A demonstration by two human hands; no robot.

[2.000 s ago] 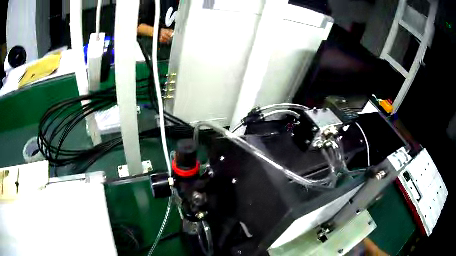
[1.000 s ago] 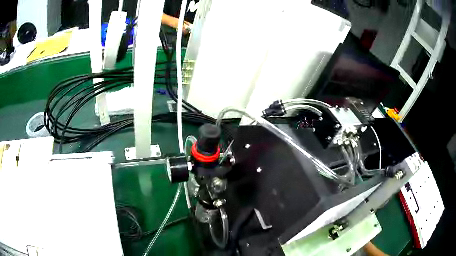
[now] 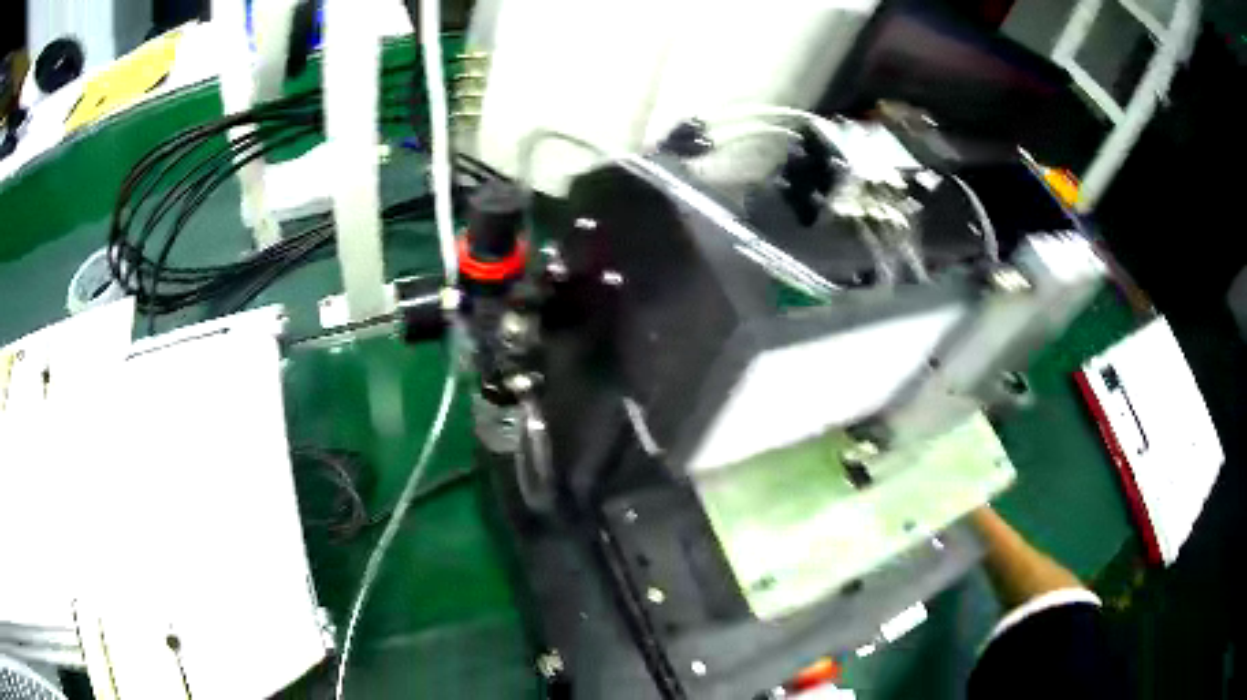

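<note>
The press fixture [image 3: 670, 315] stands in the centre, a black box with a white label plate [image 3: 827, 383]. Its pale green-yellow pressing plate [image 3: 855, 506] sits below the plate, above the dark base. My right hand [image 3: 1005, 547] is at the right side of the press. Only its wrist side and a dark sleeve with a white cuff show; the fingers are hidden behind the pressing plate. What it holds, if anything, cannot be seen. My left hand is out of the picture. The frame is blurred.
The air regulator [image 3: 492, 260] with its red ring is left of the press. A white platform [image 3: 205, 479] is at the left, with a black cable coil [image 3: 178, 233] behind it. The red-edged parts tray [image 3: 1162, 431] is at the right. An orange-red switch [image 3: 816, 673] shows at the bottom.
The view has tilted down, so the press appears higher and its base and orange-red switch now show. More of my right forearm and its sleeve have come into view.
</note>
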